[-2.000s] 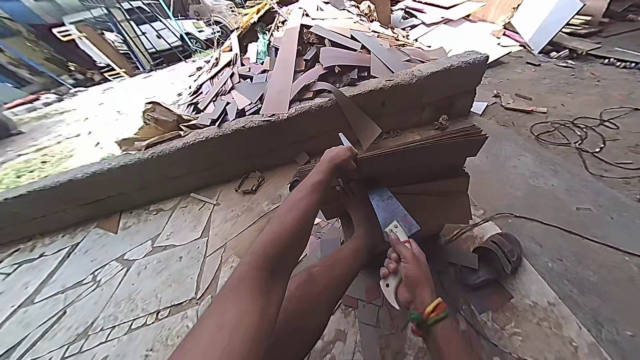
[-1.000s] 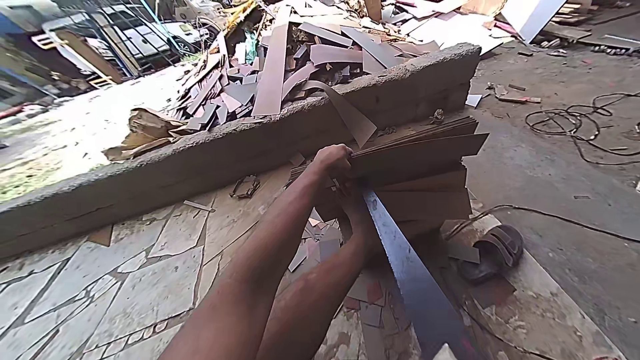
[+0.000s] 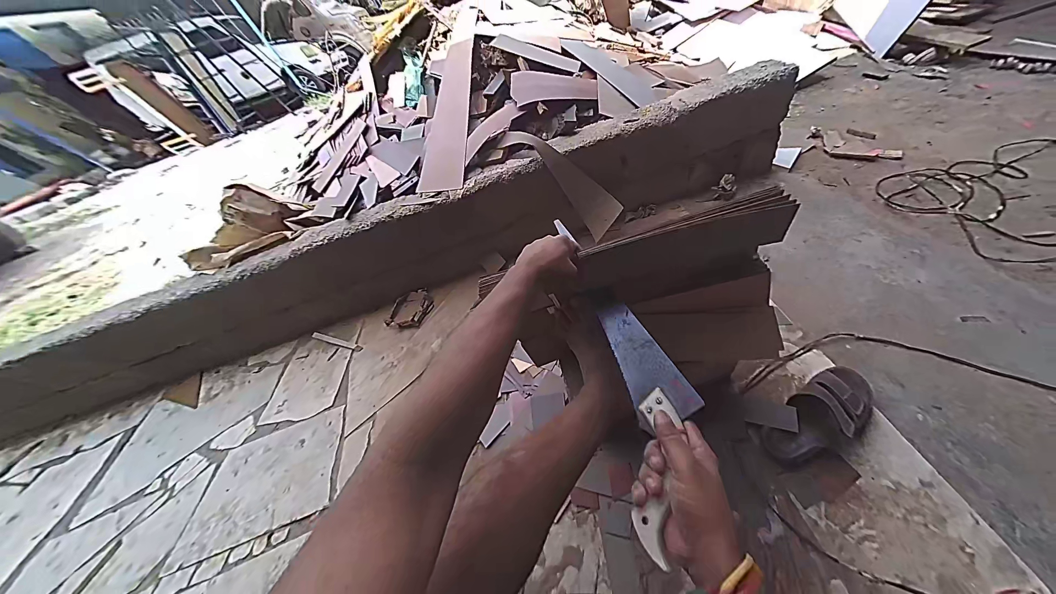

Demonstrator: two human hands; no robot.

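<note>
My right hand [image 3: 689,491] is closed around the pale handle of a handsaw [image 3: 652,355] at the lower right. The blade runs up and away into a stack of thin brown boards [image 3: 685,239], and its tip shows beyond them. My left hand [image 3: 549,260] grips the near left part of the stack, beside the blade. A bare foot and leg [image 3: 528,462] reach up to the boards below that hand. More brown boards [image 3: 709,322] lie under the upper stack. Where the teeth meet the boards is hidden.
A low concrete wall [image 3: 330,280] runs behind the boards, with a heap of offcut strips [image 3: 450,115] beyond it. A dark sandal [image 3: 825,412] lies at the right near a cable [image 3: 907,351]. Coiled cord [image 3: 949,190] rests farther back. Small offcuts [image 3: 528,396] litter the stone paving [image 3: 247,445].
The saw was drawn back toward me one second ago; now it is pushed forward again, with its tip past the boards. My left hand has stayed on the stack.
</note>
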